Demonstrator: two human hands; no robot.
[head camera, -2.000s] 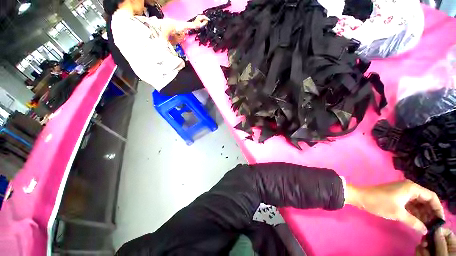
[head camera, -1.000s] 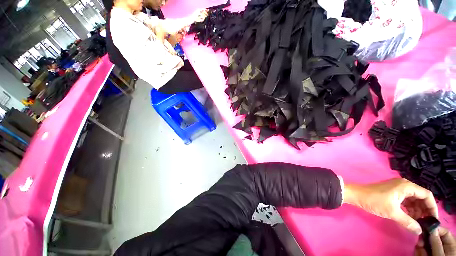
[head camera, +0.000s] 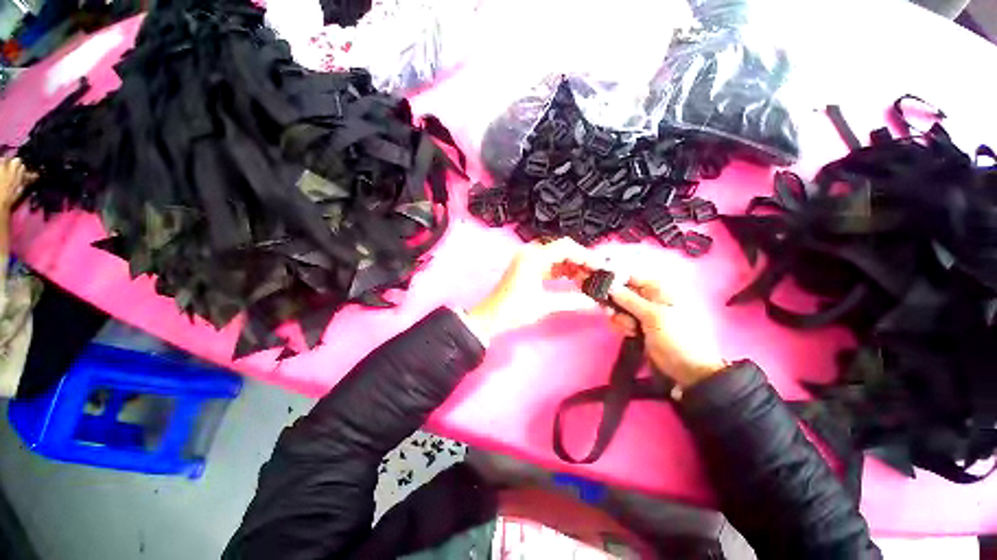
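My left hand (head camera: 534, 287) and my right hand (head camera: 663, 326) meet over the table in front of the buckle pile. Between their fingertips is a small black buckle (head camera: 598, 284). A black webbing strap (head camera: 619, 403) hangs from my right hand and curls in a loop on the pink table. My left fingers are at the buckle's left side; my right fingers grip the strap at its right side. How far the strap passes through the buckle is hidden by the fingers.
A heap of black straps with olive triangular ends (head camera: 262, 208) lies at left, a buckle pile (head camera: 596, 186) at centre. Clear plastic bags (head camera: 727, 93) lie behind it. Tangled straps (head camera: 896, 252) cover the right. A blue stool (head camera: 126, 410) and another person's hand (head camera: 11, 186) are at far left.
The view has swung to the right. Both hands, the held strap and the right strap heap now show fully, where before the hands were cut off at the lower right edge.
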